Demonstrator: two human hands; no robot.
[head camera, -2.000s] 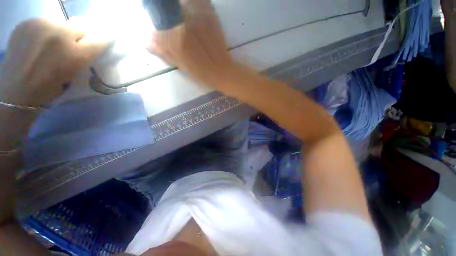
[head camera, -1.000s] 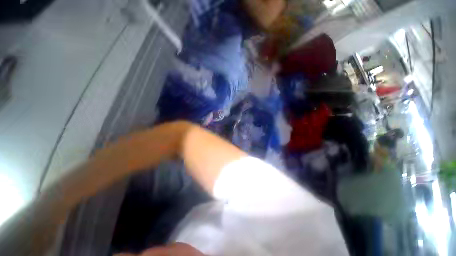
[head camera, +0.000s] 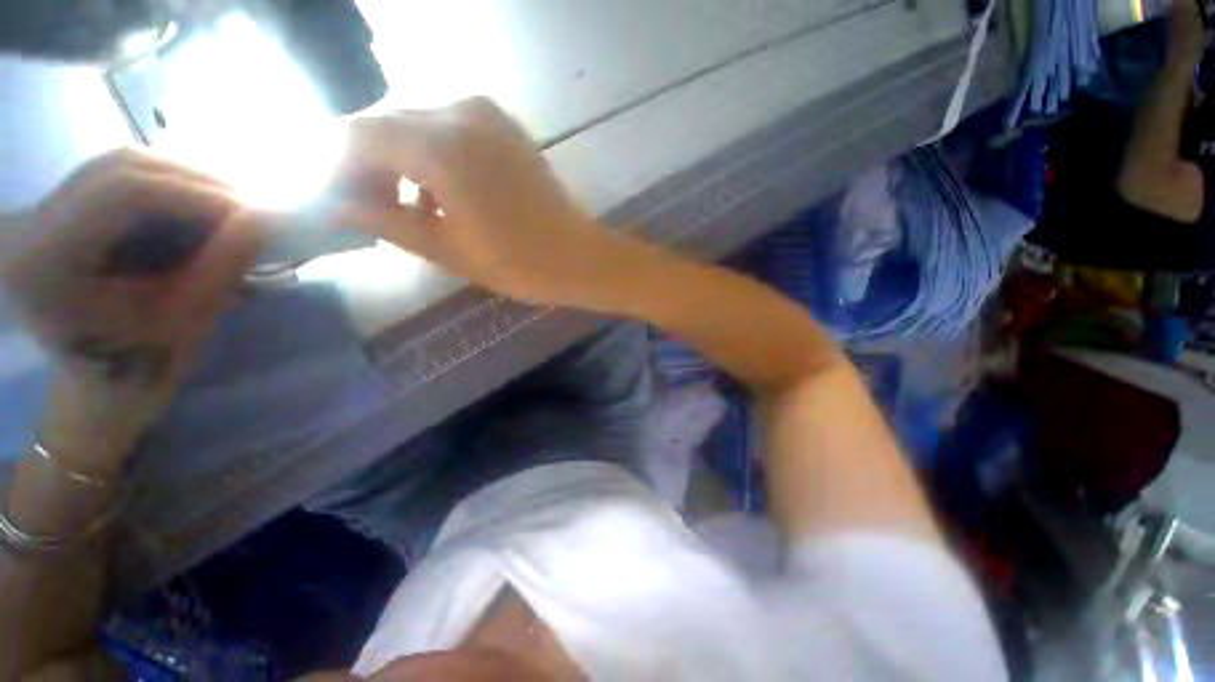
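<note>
A light blue fabric piece (head camera: 287, 353) lies over the table's front edge, below and beside my left hand. My left hand (head camera: 140, 253) is at the left with its fingertips near the lamp glare, bent onto the fabric. My right hand (head camera: 453, 187) is beside the glare, thumb and fingers pinched together. The fingertips of both hands come close together. Glare and blur hide what lies between them. The dark sewing machine head (head camera: 320, 51) is above my right hand. The needle area is washed out.
The grey ruled table edge (head camera: 533, 313) crosses below my hands. Blue strips (head camera: 1062, 53) and a white tape (head camera: 965, 80) hang at the far right. A fabric bundle (head camera: 939, 253) is below the table's right part. A blue basket (head camera: 187, 640) is at lower left. Another person's arm (head camera: 1157, 147) shows at right.
The view swung right and has come back to the table. Compared with two seconds ago, my hands are closer together at the glare, and the fabric lies partly under my left hand.
</note>
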